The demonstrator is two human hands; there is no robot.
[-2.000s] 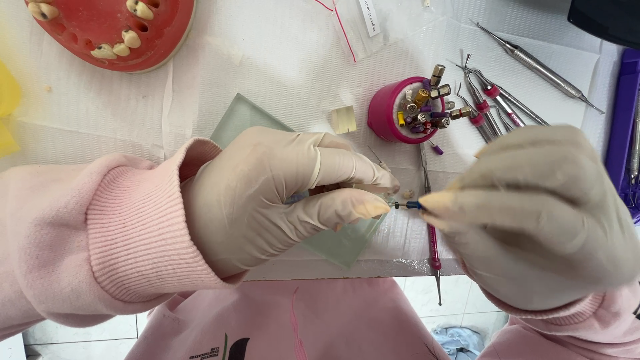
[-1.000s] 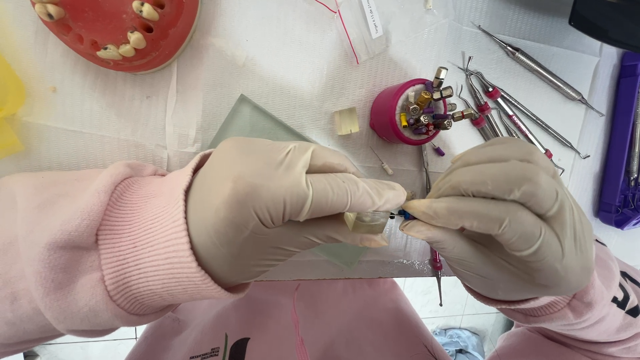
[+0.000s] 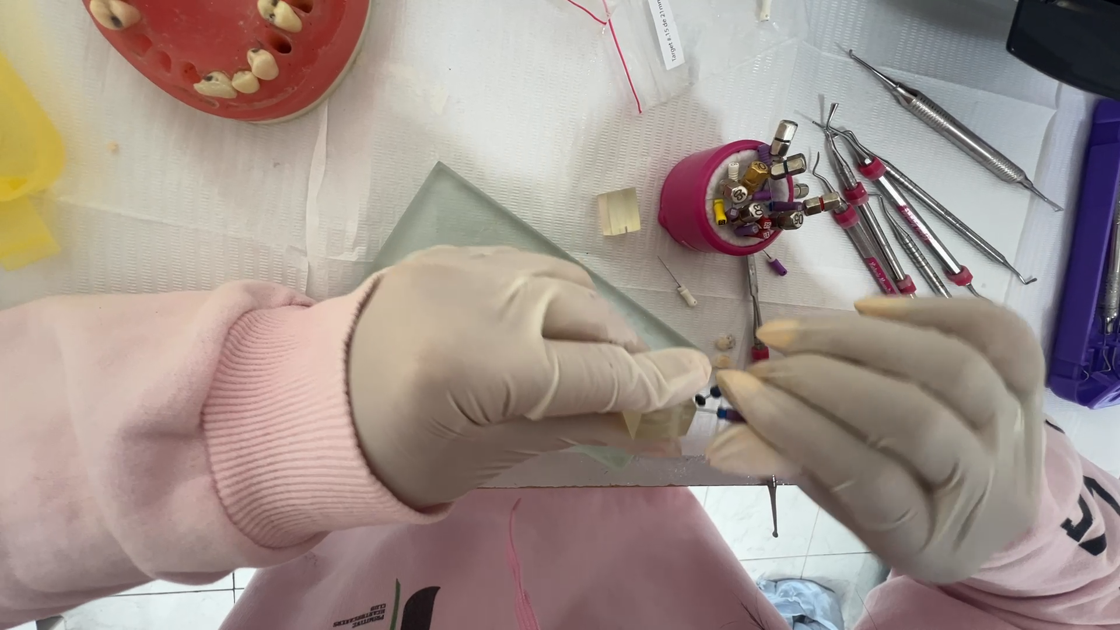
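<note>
My gloved left hand (image 3: 516, 359) pinches a translucent yellowish resin block (image 3: 661, 423) between thumb and fingers, above the corner of a glass slab (image 3: 464, 223). Small dark stops or tips stick out at the block's right side. Close by on the right, the fingertips of my gloved right hand (image 3: 884, 429) hold a small blue-handled endodontic file (image 3: 729, 415), mostly hidden by the fingers. A second resin block (image 3: 619, 213) lies on the white covering. Beside it stands a pink file stand (image 3: 700, 197) full of endodontic files. A white-handled file (image 3: 685, 296) lies below the block.
A red dental model with teeth (image 3: 262, 87) sits at upper left, a yellow object (image 3: 26, 140) at the left edge. Several metal dental instruments (image 3: 962, 136) lie at right, near a purple case (image 3: 1081, 262). A plastic bag (image 3: 647, 52) lies at the top. The table's edge (image 3: 612, 477) runs below my hands.
The resin block in my left hand shows more plainly than two seconds ago. My right hand stays close to it, its upper fingers now more spread than one second ago.
</note>
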